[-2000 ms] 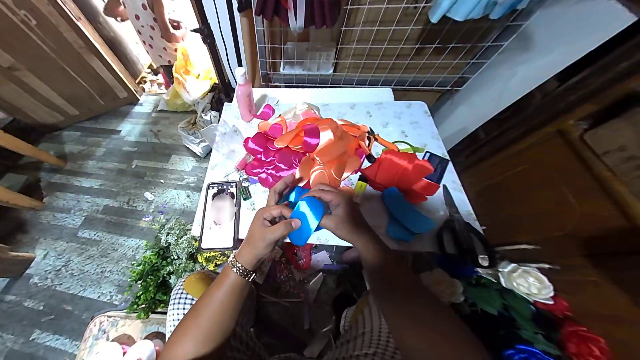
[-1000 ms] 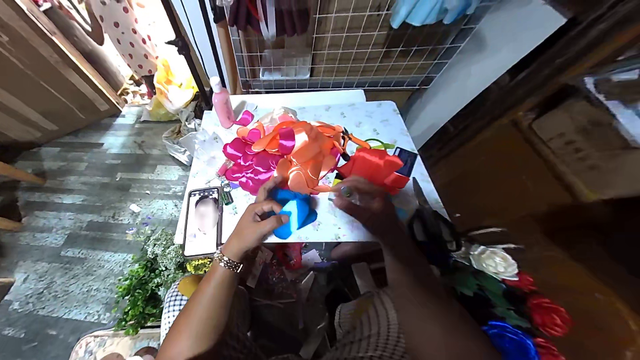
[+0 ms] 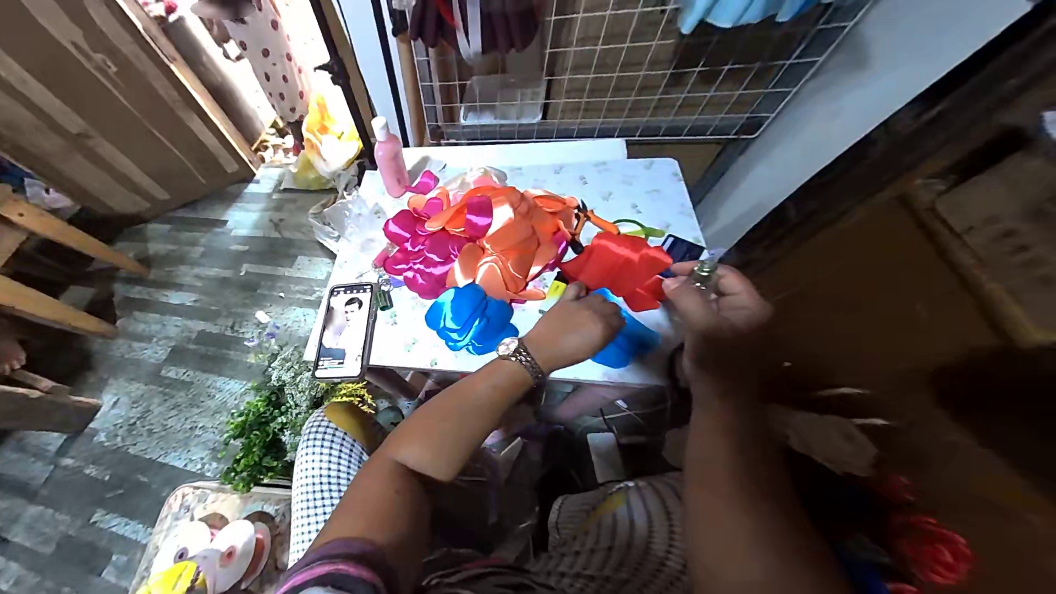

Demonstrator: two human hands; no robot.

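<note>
My left hand [image 3: 576,328], with a watch on the wrist, reaches across the table over the edge of some blue satin petals [image 3: 624,334]; its fingertips are partly hidden. My right hand [image 3: 716,307] holds a small clear glass bottle [image 3: 704,272] between thumb and fingers, right of the red satin petals [image 3: 623,268]. A blue satin flower [image 3: 471,318] lies on the white table [image 3: 652,177], left of my left hand. Behind it are heaped orange petals [image 3: 507,243] and magenta petals [image 3: 425,252].
A smartphone [image 3: 345,332] with a lit screen lies at the table's left edge. A pink bottle [image 3: 390,158] stands at the back left. Greenery [image 3: 264,429] is below left, red fabric flowers [image 3: 928,549] low right. A person in a spotted garment [image 3: 266,58] stands near the doorway.
My left hand has let go of the blue petals it held and moved right; a blue flower now lies on the table. My right hand has moved right, away from it.
</note>
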